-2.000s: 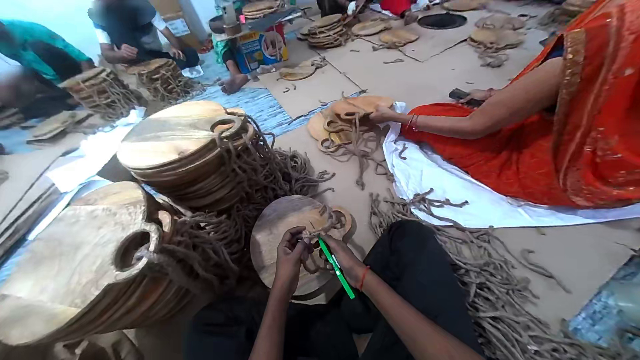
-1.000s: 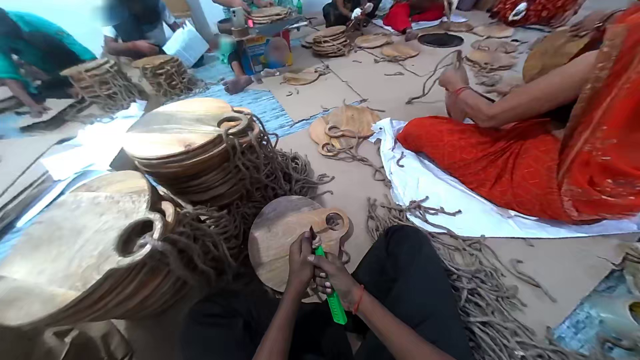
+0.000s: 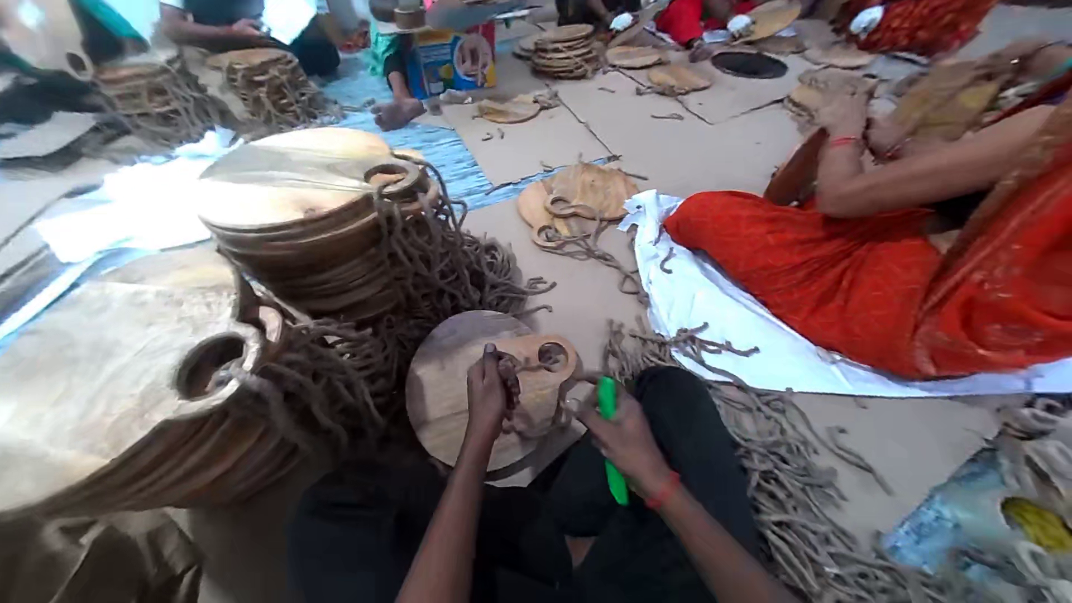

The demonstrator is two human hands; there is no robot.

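Observation:
A round wooden board (image 3: pixel 444 389) with a ring-shaped handle lies in front of my lap. Above its face is my left hand (image 3: pixel 492 389), with fingers curled near a thin piece of cord; whether it grips the cord is unclear. My right hand (image 3: pixel 620 435) is closed around a green-handled tool (image 3: pixel 614 481), just right of the board; the tool's working end cannot be made out. Loose brown cords (image 3: pixel 804 477) lie right of my knee. More cords (image 3: pixel 444 251) hang from the handles of the stacked wooden boards (image 3: pixel 293 180) at the left.
Another board stack (image 3: pixel 109 360) stands at near left. Ahead, boards with cord (image 3: pixel 590 193) lie on the cardboard floor. A person in red cloth (image 3: pixel 821 268) sits at right on a white sheet (image 3: pixel 670 285). Other people and stacks are farther back.
My hands, together on the green tool a second ago, are now apart: the right has moved right with the tool, the left is over the board. The person at right has lowered their hands.

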